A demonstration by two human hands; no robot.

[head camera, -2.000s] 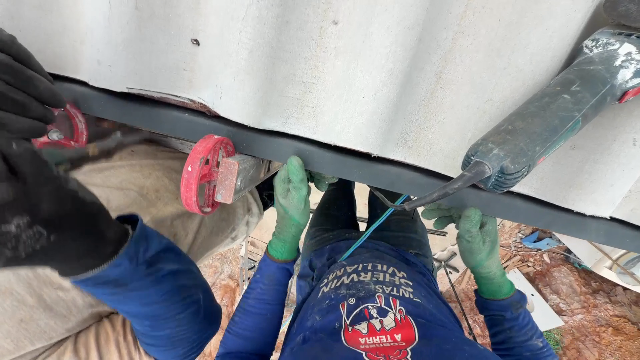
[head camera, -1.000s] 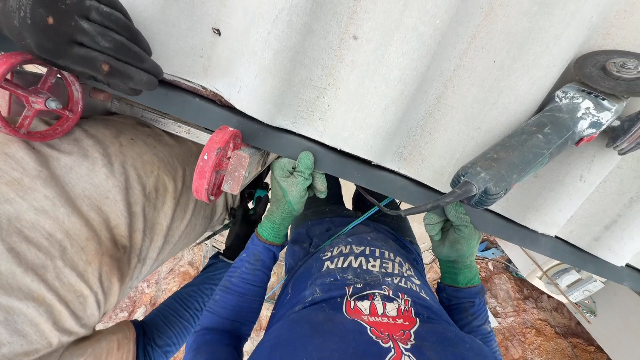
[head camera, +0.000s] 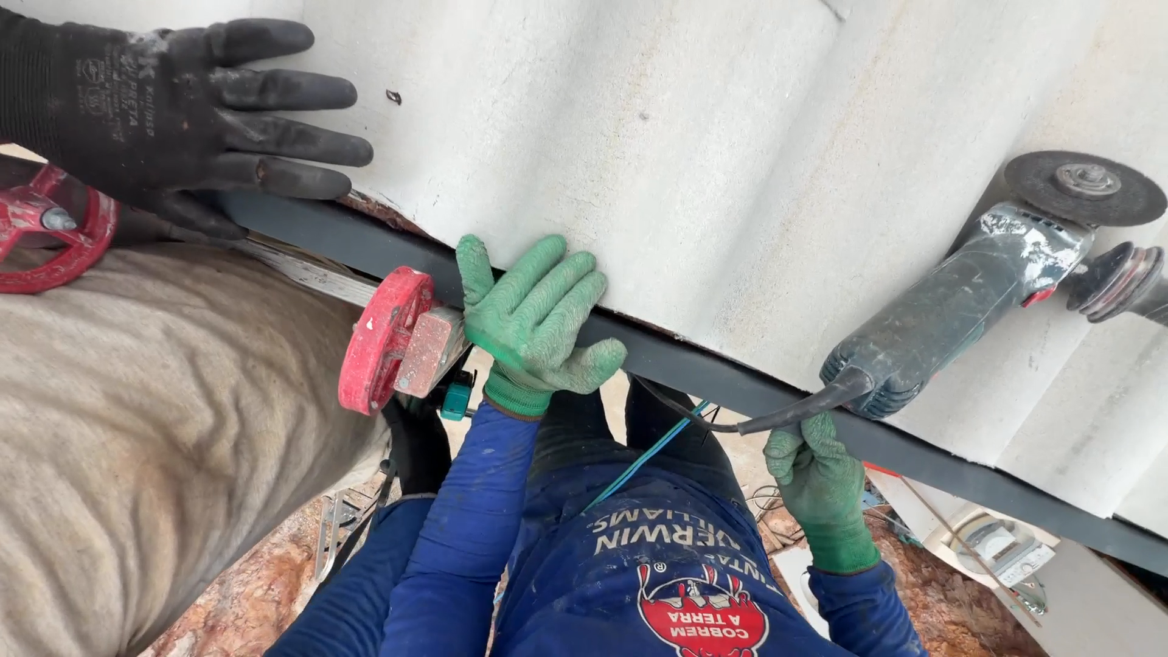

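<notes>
My left hand (head camera: 538,315), in a green glove, is spread with its palm down over the dark metal strip (head camera: 712,365), fingertips on the edge of the pale corrugated sheet (head camera: 639,182). Beside it is a red handwheel (head camera: 386,340) with a worn block at its right. My right hand (head camera: 821,484), also green-gloved, has its bent fingers at the strip's lower edge, just below the cord of an angle grinder (head camera: 949,310). The grinder lies on the sheet, its disc (head camera: 1086,187) at the upper right. The undersides of the strip and my right fingertips are partly hidden.
A co-worker's black-gloved hand (head camera: 274,109) rests spread on the sheet at upper left, near another red handwheel (head camera: 55,228). Another black glove (head camera: 415,447) is below the strip, by a teal object (head camera: 457,396). Beige cloth (head camera: 182,411) fills the left. Reddish ground shows below.
My left hand has come up from the strip's lower edge and spread over it. The co-worker's upper black glove has spread out on the sheet. My right hand remains at the strip.
</notes>
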